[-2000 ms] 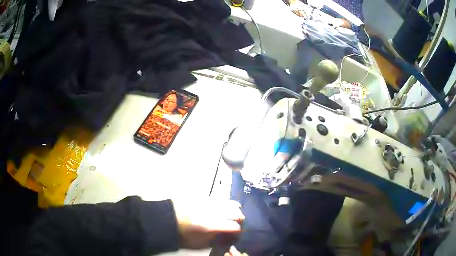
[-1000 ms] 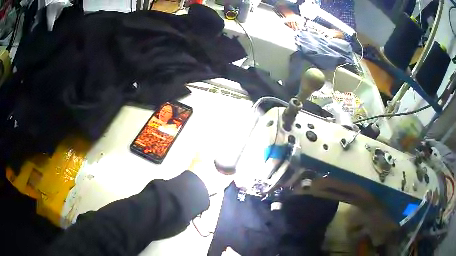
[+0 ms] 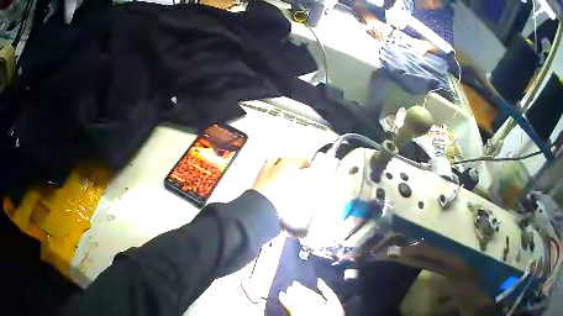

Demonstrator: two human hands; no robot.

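Dark cloth [image 3: 281,271] lies under the needle area of the white sewing machine [image 3: 432,197] and spreads toward the bottom edge. My left hand [image 3: 285,188] is beside the machine head, left of it, washed out by glare. Its fingertips are hidden at the head, so its grip cannot be told. My right hand [image 3: 312,300] lies on the dark cloth below the needle area, cut off by the bottom edge, fingers apart. The presser foot is too blurred to make out.
A phone [image 3: 207,163] with a lit orange screen lies on the white table [image 3: 133,213]. A large black garment pile [image 3: 142,80] is behind it. Yellow plastic [image 3: 65,213] is at left. A rounded knob [image 3: 415,121] rises above the machine. Another person's arm [image 3: 426,46] shows across the table.
My left hand has moved up and away from the cloth to beside the machine head. More of my right hand now shows on the cloth. The view has shifted slightly.
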